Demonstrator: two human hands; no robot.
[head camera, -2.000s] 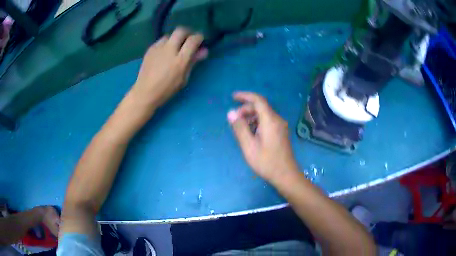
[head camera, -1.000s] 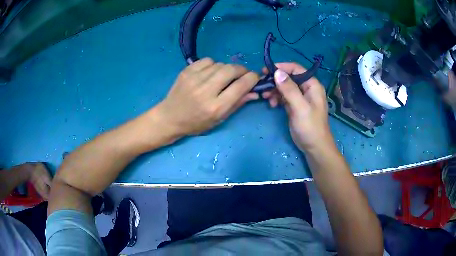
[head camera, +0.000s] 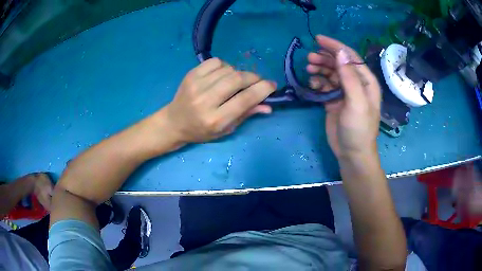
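Observation:
A thick black padded headband (head camera: 207, 26) arcs above my left hand on the blue-green bench. My left hand (head camera: 216, 100) is closed around its lower end. A slim dark C-shaped yoke (head camera: 292, 66) is at the headband end, to the right of my left fingers, with its opening facing up. My right hand (head camera: 349, 87) is at the yoke's right arm, fingers spread and curled; part of that arm is hidden by it. I cannot tell whether it grips the yoke or the wire. A thin dark wire (head camera: 308, 24) runs down from the headband's other end.
The hand press (head camera: 444, 37) stands at right, with a cut white ring (head camera: 397, 74) and a green base plate (head camera: 392, 128). A raised green ledge (head camera: 79, 32) runs behind. Another person's hand (head camera: 42, 188) is at far left. Red stools (head camera: 434, 198) stand beyond the bench edge.
From an empty bench front, the headband and yoke came into my hands. Since one second ago, my right hand has moved right from the yoke's joint toward its right arm, and its fingers have spread.

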